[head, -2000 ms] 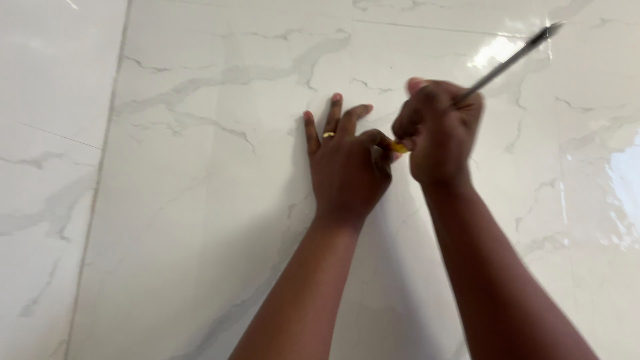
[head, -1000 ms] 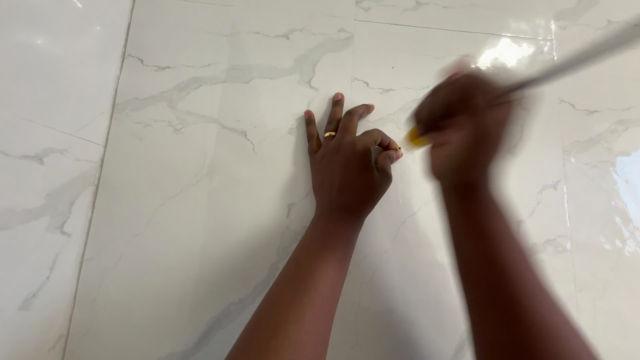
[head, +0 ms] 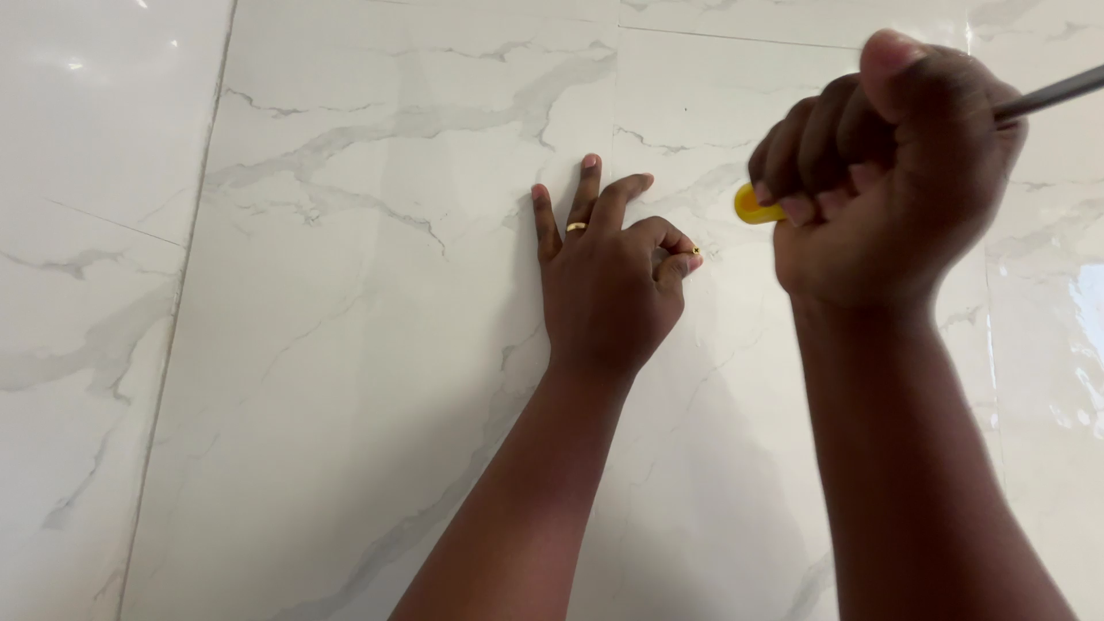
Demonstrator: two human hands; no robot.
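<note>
My left hand (head: 608, 280), with a gold ring (head: 576, 226) on one finger, rests on the marble-patterned tiled surface. Its thumb and index finger pinch a small brass-coloured screw (head: 696, 251) whose cross-slotted head faces up; the rest of it is hidden by the fingertips. Raised to the right, my right hand (head: 888, 172) is closed around a tool with a yellow handle end (head: 755, 207) and a dark metal shaft (head: 1056, 93). The shaft runs out of view at the right edge, so the tool's far end is hidden. A gap separates the handle from the screw.
White tiles (head: 362, 345) with grey veining spread under both hands. A joint line (head: 177, 302) runs down the left side, and thinner joints show at the top and right. Light reflects off the glossy tiles at the right edge.
My right hand has moved away from my left hand, to the right, with the yellow-handled tool in it. My left hand has stayed in place.
</note>
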